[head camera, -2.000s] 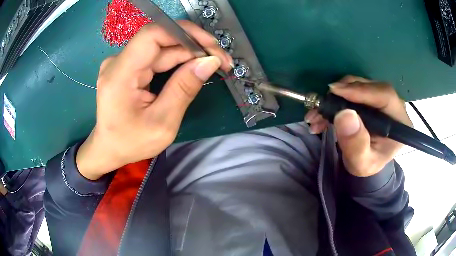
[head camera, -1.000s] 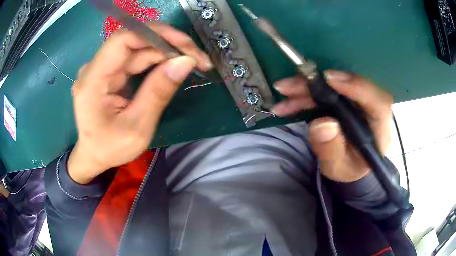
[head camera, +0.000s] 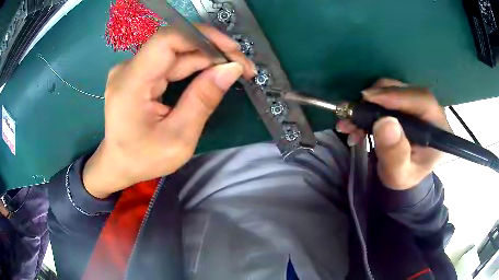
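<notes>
The grey strip housing (head camera: 262, 41) lies slanted on the green mat, with several silvery round components (head camera: 277, 110) in a row. My left hand (head camera: 158, 104) holds the dark tweezers (head camera: 189, 31) between thumb and fingers; their lower end is at the strip's left edge. My right hand (head camera: 402, 134) holds the soldering iron (head camera: 394, 117) by its black handle. The iron's tip is over the strip, between two round components. Whether the tip touches a part, and what the tweezer points grip, I cannot tell.
A pile of red wires (head camera: 128, 24) lies beyond my left hand. A thin solder wire (head camera: 68, 80) and a small label (head camera: 8, 130) are on the mat at left. Stacked grey bars (head camera: 27, 33) stand upper left, a black block (head camera: 484, 30) upper right.
Since one second ago, the iron's tip has swung down and left onto the strip, and the tweezers have come to its edge. The strip has slid toward me, showing another round component near its end.
</notes>
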